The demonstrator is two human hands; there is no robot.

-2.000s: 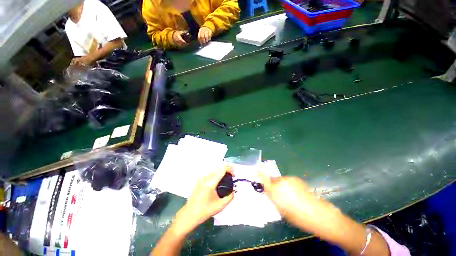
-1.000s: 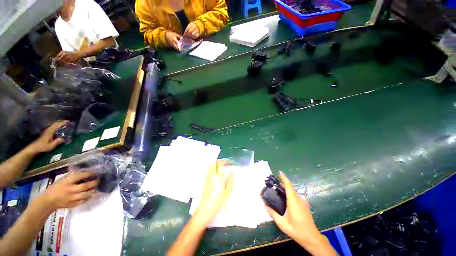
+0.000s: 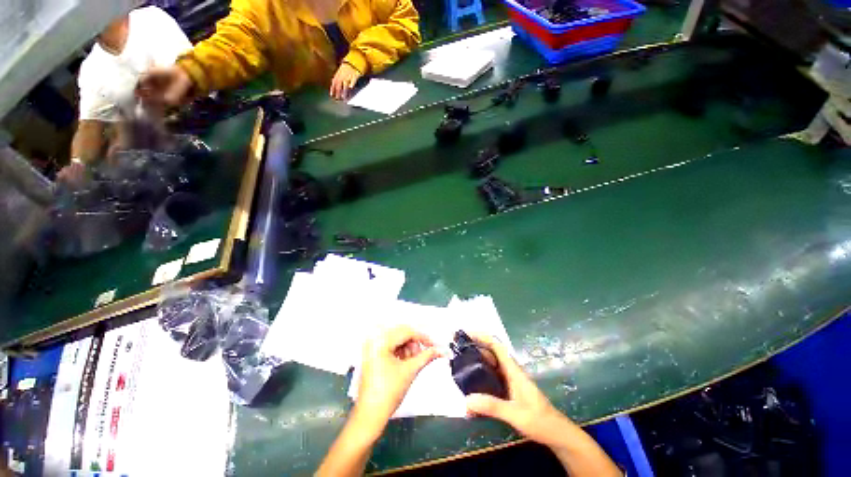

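Note:
My right hand (image 3: 523, 405) holds a black power adapter (image 3: 478, 373) with its dark cord bundled at the top, above the front stack of white-looking plastic bags (image 3: 434, 396). My left hand (image 3: 387, 368) is just left of the adapter, thumb and fingertips close together. Whether it pinches a clear bag edge cannot be made out. A second overlapping stack of bags (image 3: 327, 312) lies behind and to the left, with a tiny dark piece on it.
Bagged adapters (image 3: 201, 326) lie on a printed carton (image 3: 154, 401) at left. Beyond are a wood-edged tray (image 3: 244, 200), a shiny roll (image 3: 268, 210) and a conveyor (image 3: 392, 191) with scattered adapters. Two people work opposite. A blue bin (image 3: 639, 447) with black adapters is at lower right.
My right hand has brought the adapter left, toward my left hand. Another person's two hands at the left have gone from view. The yellow-sleeved arm now reaches over the bagged pile.

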